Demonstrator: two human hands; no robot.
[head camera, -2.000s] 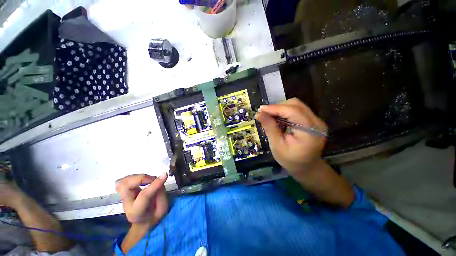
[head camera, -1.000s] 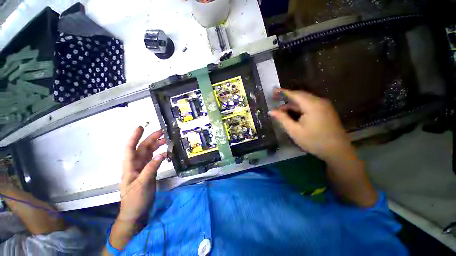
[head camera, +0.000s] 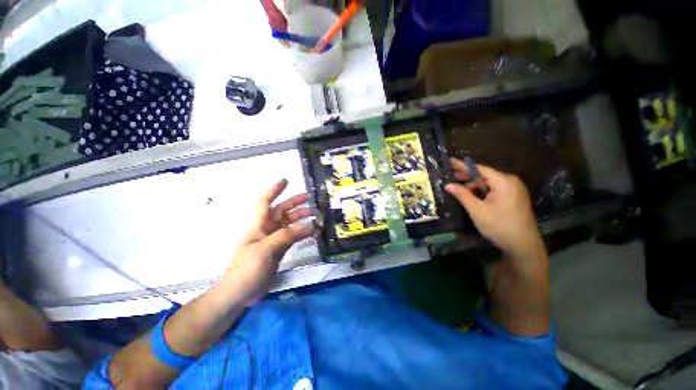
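The black solder pallet (head camera: 443, 145) sits between the conveyor rails, slightly tilted in view. It holds yellow-edged circuit boards (head camera: 353, 217) packed with parts. A green hold-down bar (head camera: 388, 183) lies across their middle. My left hand (head camera: 265, 240) is at the pallet's left edge, fingers apart, with fingertips at the frame. My right hand (head camera: 500, 204) is at the right edge, thumb and fingertips against the frame. A thin grey tool, likely tweezers (head camera: 475, 173), sticks up between its fingers; its lower part is hidden.
A rail (head camera: 229, 150) runs behind the pallet. A black bin of green strips (head camera: 42, 114), polka-dot cloth (head camera: 137, 110), dark-and-silver round object (head camera: 244, 94) and pen cup (head camera: 317, 61) stand behind. Another person's arm (head camera: 27, 324) is at lower left. More boards (head camera: 664, 129) show at far right.
The pallet has moved right along the rails, towards the dark conveyor section. My left hand has followed to its left edge. My right hand has come from above the boards to the right edge.
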